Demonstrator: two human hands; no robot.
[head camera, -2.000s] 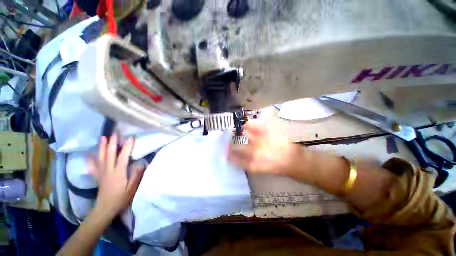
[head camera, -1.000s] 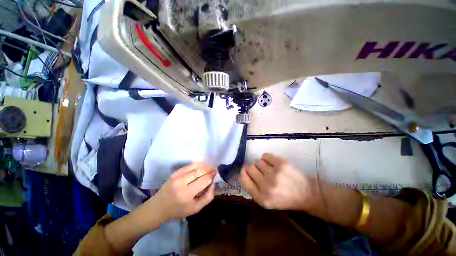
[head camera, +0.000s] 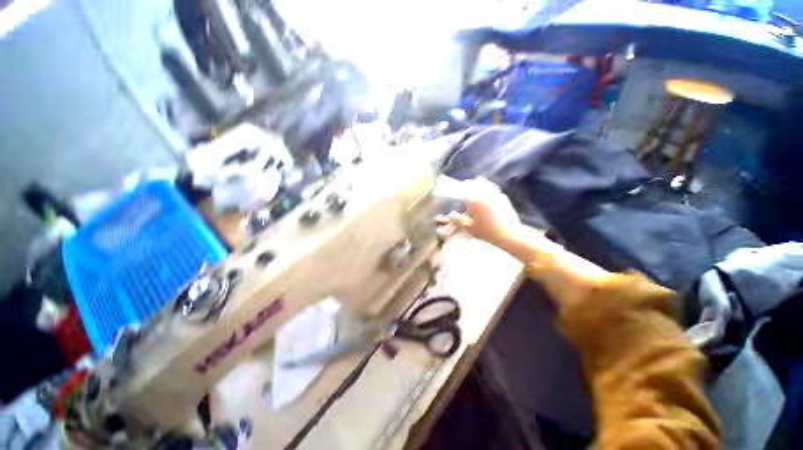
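My right hand, blurred, reaches from a mustard sleeve to the far end of the cream sewing machine. Its fingers are bent at a pale shape there; whether they hold it I cannot tell. My left hand is out of the picture. The shears lie on the machine table, black loops towards the table's front edge, blades over a white scrap. The machine's needle end is at the lower left, with a bit of pale cloth beside it; the needle area cannot be made out.
A blue slatted basket stands behind the machine, with a white heap beyond it. Dark cloth is heaped past the table's end, and light grey cloth lies at the right. A wooden stool stands further back.
The view has swung to the right, along the machine. My right hand has moved from the cloth near the needle to the machine's far end. My left hand has left the picture.
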